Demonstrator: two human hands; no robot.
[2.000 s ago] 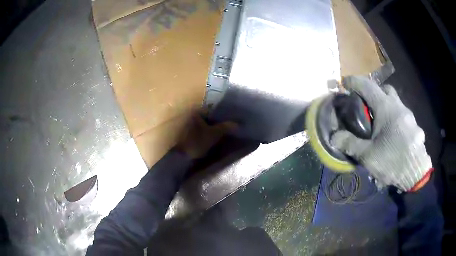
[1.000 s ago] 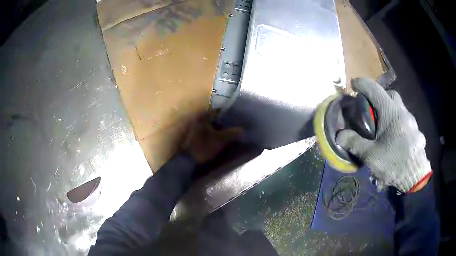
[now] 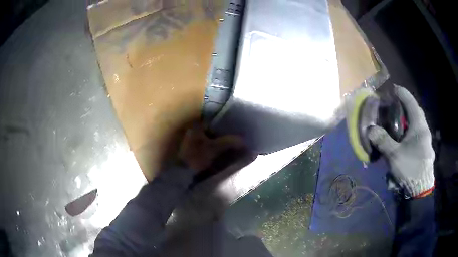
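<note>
The silvery sheet-metal housing (image 3: 289, 65) lies in the upper middle, its bright face up and its flanged edge (image 3: 221, 70) with small holes along the left. My right hand (image 3: 412, 145), in a white-grey knit glove with a red-orange cuff, holds the black sander (image 3: 389, 120). The sander is tilted, its yellow-green disc rim (image 3: 359, 125) facing left beside the housing's right near corner; whether it touches cannot be told. My bare left hand (image 3: 208, 150) is dark and blurred at the housing's near left corner; its fingertips are hard to make out.
A tan cardboard sheet (image 3: 150, 80) lies under the housing on the grey metal table (image 3: 50, 110). A brown half-round scrap (image 3: 81, 203) lies at the table's lower left. Beyond the table's shiny edge are the green floor (image 3: 286, 201) and a blue mat (image 3: 326, 216) with a thin coil (image 3: 344, 190).
My right hand and the sander have moved right, away from the housing's right side. The housing's near end looks tilted differently. My left hand stays at the near left corner.
</note>
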